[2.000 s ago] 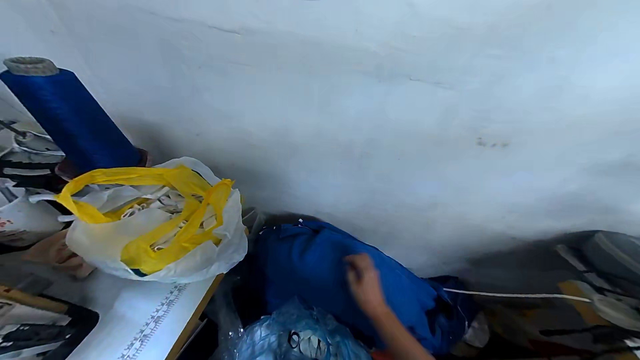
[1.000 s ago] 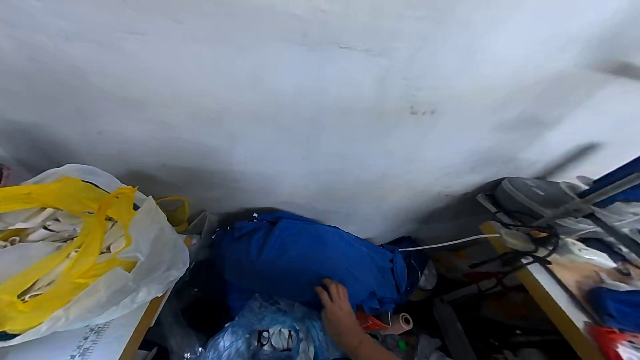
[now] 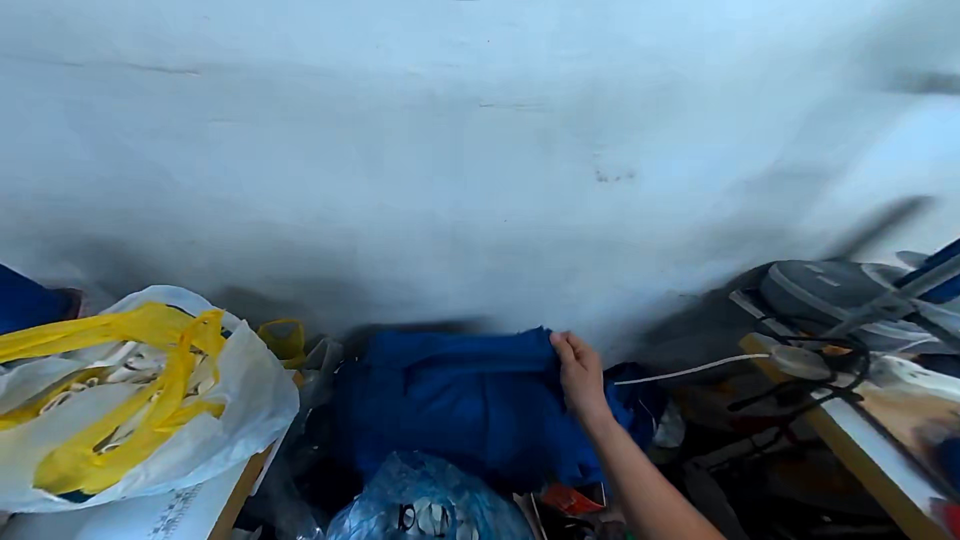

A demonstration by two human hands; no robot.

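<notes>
At the lower centre, my right hand [image 3: 581, 367] pinches the upper right corner of a folded blue cloth [image 3: 465, 405], which lies in the gap against the wall. My left hand is out of the frame. Just below the cloth sits a translucent blue plastic bag [image 3: 435, 495] with pale things inside. A small red item [image 3: 574, 498] is close to my right forearm, under the cloth's lower edge.
On the left table stands a white plastic bag [image 3: 255, 397] with yellow handles, holding pale strips. A white cord [image 3: 697, 369] runs to the right table [image 3: 847, 450], which bears tangled black cables [image 3: 832, 382] and a grey bag [image 3: 825, 292]. Behind rises a white wall [image 3: 450, 165].
My right hand has moved from the cloth's lower front up to its upper right corner and taken hold there. The cloth's upper part is now raised and flatter. The view has swung right since the first frame.
</notes>
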